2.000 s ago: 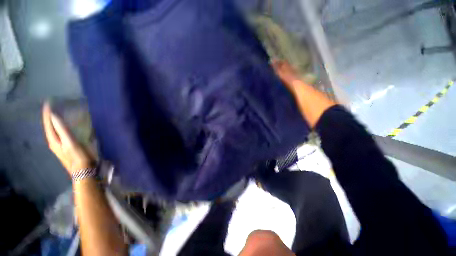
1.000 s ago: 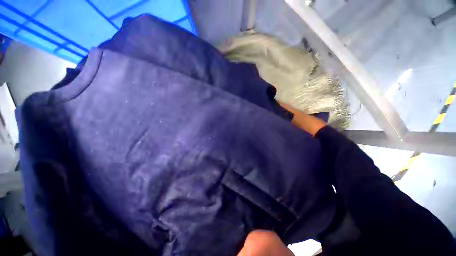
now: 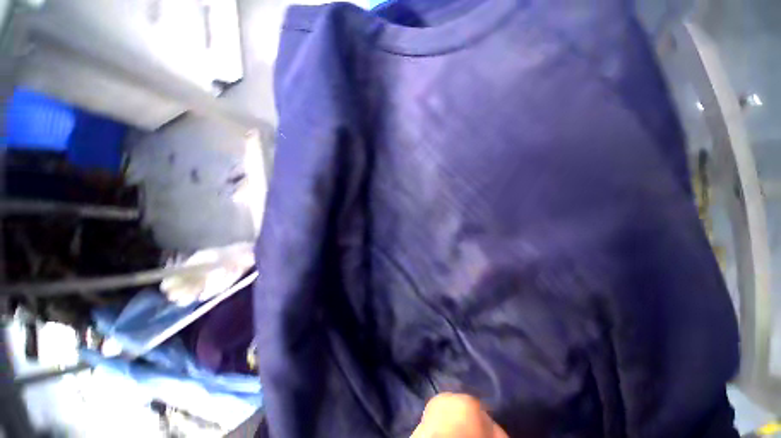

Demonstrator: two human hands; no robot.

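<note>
A navy jacket [image 3: 531, 197] fills the middle and right of the view, close to the camera. Its curved neck edge is at the top. Its cloth hangs in deep folds at the left and creases lower down. My left hand and my right hand do not show; whether they are behind the cloth cannot be seen. A small blurred patch at the bottom middle sits in the same place in every frame and is not a hand.
A grey metal frame bar [image 3: 749, 214] stands at the right. At the left are blurred metal rails [image 3: 86, 287] with dark items, a blue crate-like object [image 3: 38, 120], and light blue sheeting [image 3: 205, 376]. Yellow-black tape shows at the bottom right corner.
The jacket has shifted right and its neck edge now shows at the top middle. My right forearm and the khaki bundle are out of view. Rails and blue sheeting show at the left.
</note>
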